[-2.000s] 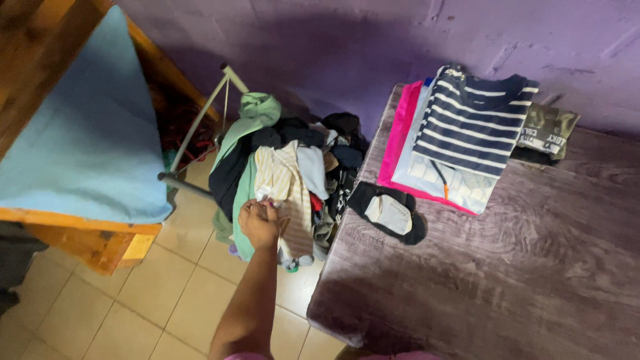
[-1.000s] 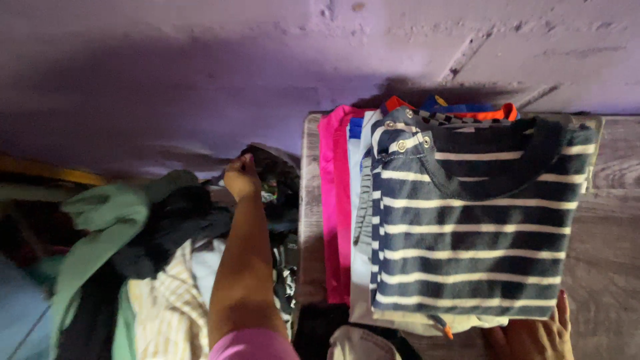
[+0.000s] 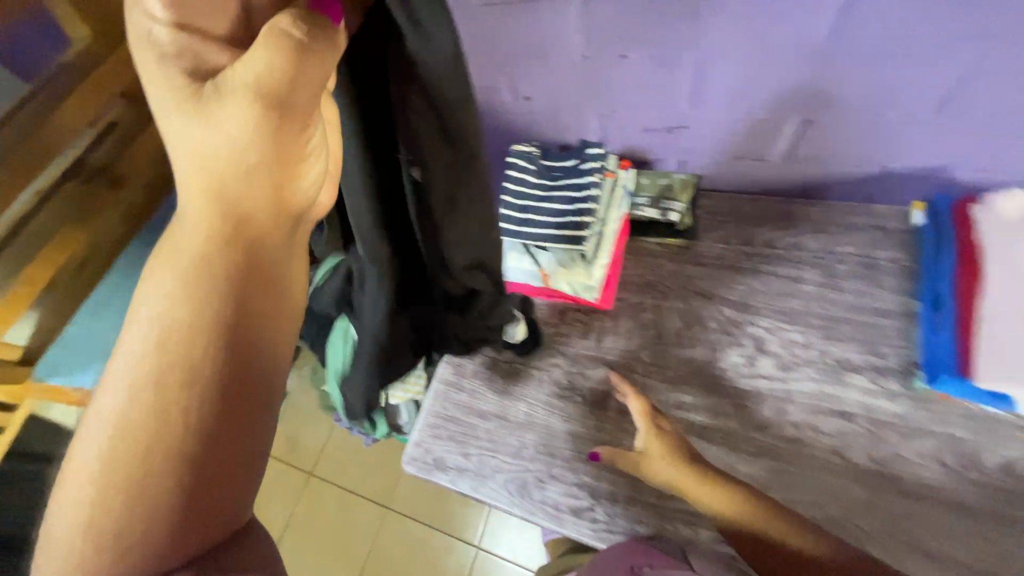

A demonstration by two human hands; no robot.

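Observation:
Raised close to the camera at the upper left, my left hand [image 3: 248, 104] grips a black cloth garment [image 3: 424, 184], which hangs down in front of the clothes heap and over the table's left end. My right hand [image 3: 652, 448] is above the wood-grain tabletop [image 3: 760, 320], fingers apart, holding nothing. Behind it lies a stack of folded clothes with a navy and white striped shirt [image 3: 552, 196] on top and a pink piece [image 3: 612, 280] low down. A black item with a light patch [image 3: 516, 328] lies beside the stack, partly covered by the hanging garment.
The heap of loose clothes [image 3: 340, 344] is left of the table. Folded camouflage-like cloth [image 3: 664, 200] lies beside the stack, against the purple wall [image 3: 744, 88]. Another folded stack with a blue piece [image 3: 936, 296] is at the right. Wooden furniture [image 3: 72, 160] stands at the left.
The black garment is now held up by my left hand, which was at the clothes heap before. My right hand was by the striped shirt and is now nearer the table's front. The view has shifted.

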